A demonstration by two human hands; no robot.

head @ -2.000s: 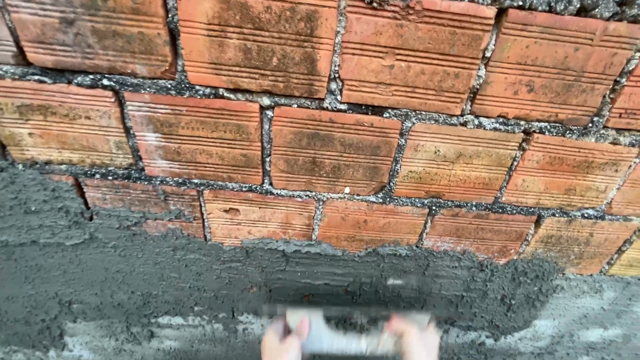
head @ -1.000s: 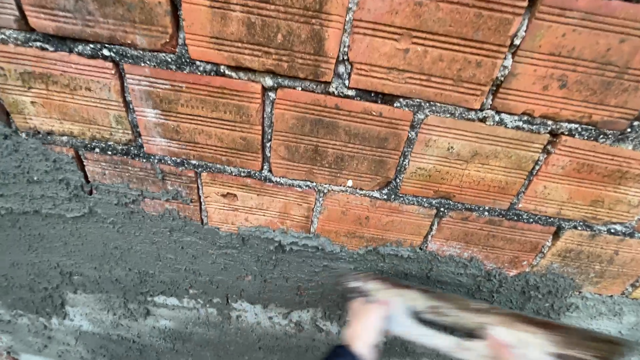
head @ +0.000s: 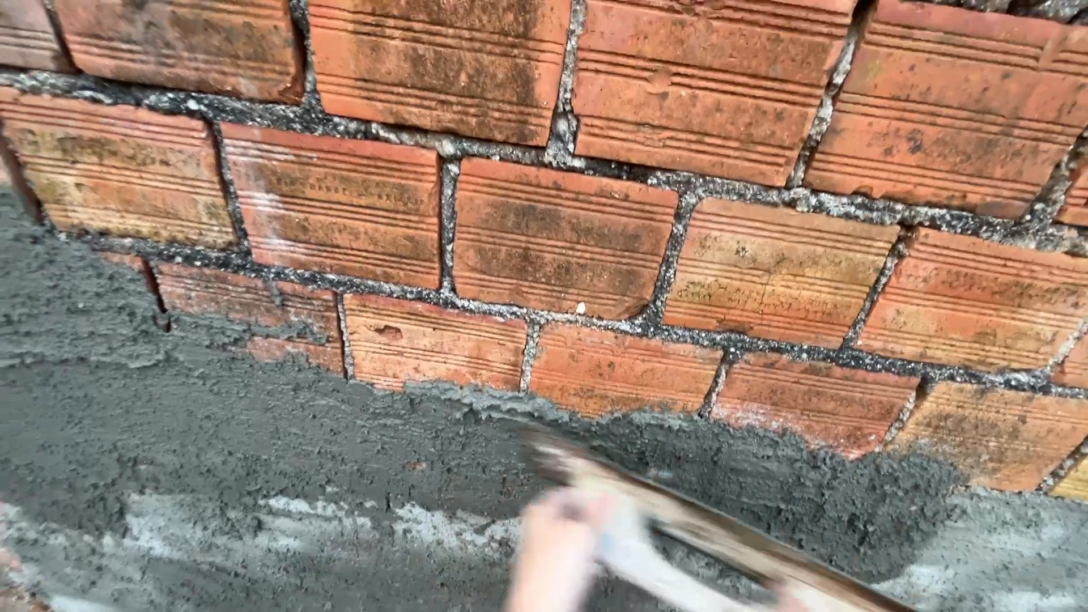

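Observation:
A long plastering float (head: 714, 527) with a pale handle lies tilted against wet grey mortar (head: 280, 433) on the lower wall, its upper left end near the mortar's top edge. My left hand (head: 557, 544), blurred, grips the handle near that end. Of my right hand (head: 790, 597) only a small blurred part shows at the bottom edge, beside the lower part of the float; its grip is hidden. Above the mortar, hollow clay bricks (head: 565, 238) with grooved faces stand bare.
Rough mortar joints (head: 790, 200) run between the bricks. A thicker ridge of fresh mortar (head: 892, 501) ends at the right. Lighter, thinly coated patches (head: 153, 527) show along the lower left, and a smoother pale surface (head: 1011, 552) lies at lower right.
The float was about level two seconds ago, with both hands on it; it now slants down to the right. My right hand has mostly left the view at the bottom.

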